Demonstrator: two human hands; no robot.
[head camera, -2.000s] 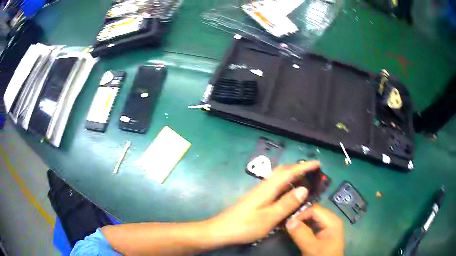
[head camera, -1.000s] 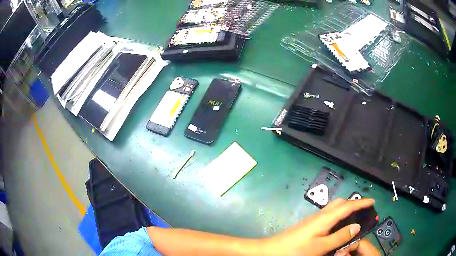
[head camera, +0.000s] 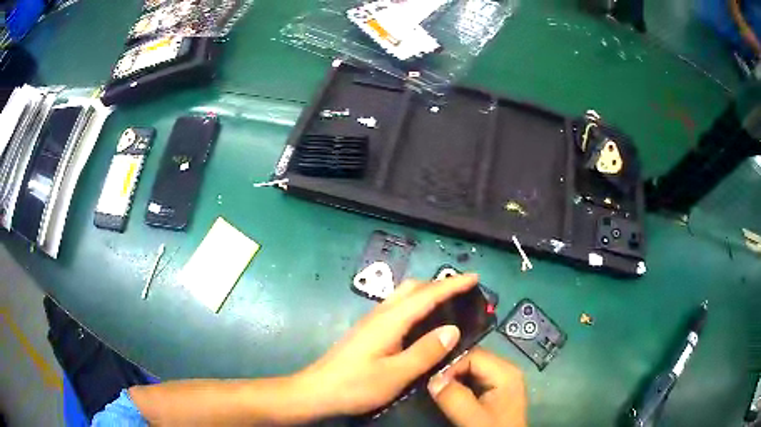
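Note:
A dark smartphone unit (head camera: 457, 324) lies at the bottom centre, partly hidden by both hands; a small red spot shows near its top right corner. My left hand (head camera: 388, 346) lies across it with the fingers stretched toward its top and the thumb on its face. My right hand (head camera: 480, 385) is curled at its lower right edge, thumb and index finger together there; whether a small part is between them cannot be told. A motherboard cover (head camera: 534, 332) with camera rings lies right of the phone. Another cover (head camera: 382, 265) with a whitish patch lies above my left hand.
A black parts tray (head camera: 442, 167) spans the centre. An electric screwdriver (head camera: 670, 371) lies at the lower right. An open phone (head camera: 125, 179), a black-faced phone (head camera: 183, 171), a pale card (head camera: 219, 264) and a thin stick (head camera: 153, 271) lie left. A clear blister tray (head camera: 459, 42) is behind.
The view has swung right since one second ago, so the bench things sit further left and the screwdriver shows again. Both hands stay on the phone in much the same pose.

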